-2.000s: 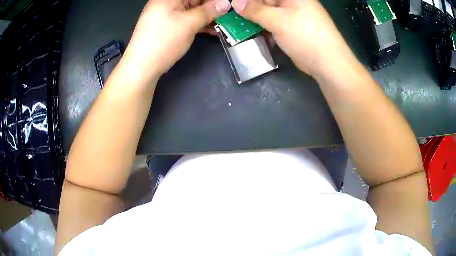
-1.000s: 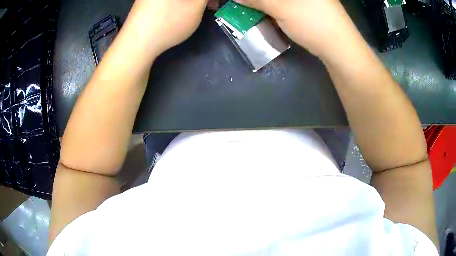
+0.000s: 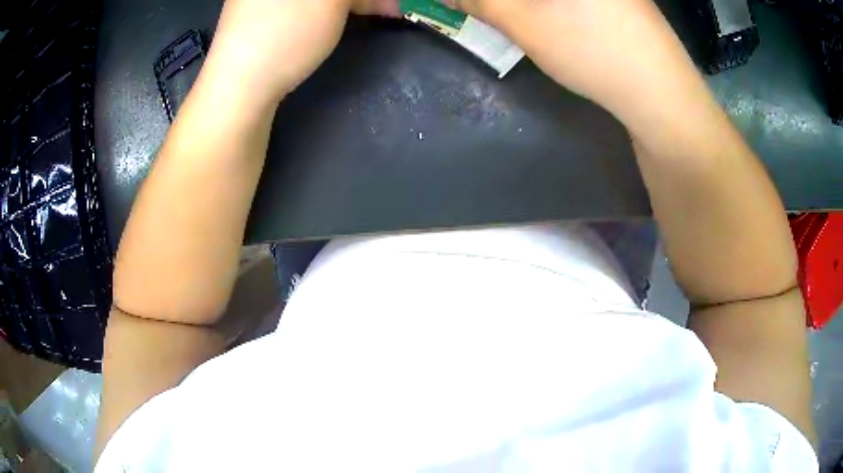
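A green circuit board (image 3: 436, 13) with a flat silver-grey panel (image 3: 488, 44) attached lies tilted between my hands at the top edge of the picture. My left hand (image 3: 319, 23) is at its left and my right hand (image 3: 531, 18) at its right. The fingertips of both hands are cut off by the top edge, but both hands are at the board. The upper part of the board is also out of the picture. A black plastic housing (image 3: 177, 63) lies on the dark bench mat beside my left forearm, partly hidden by it.
Glossy black blister trays (image 3: 46, 203) are stacked at the left. An assembled unit (image 3: 732, 37) lies at the upper right of the bench mat (image 3: 444, 166). Another dark part is at the far right edge. A red stool (image 3: 821, 268) stands below the bench at the right.
The board and both hands have moved up toward the top edge. The board has turned so its silver-grey panel points lower right. The bench edge sits higher in the picture.
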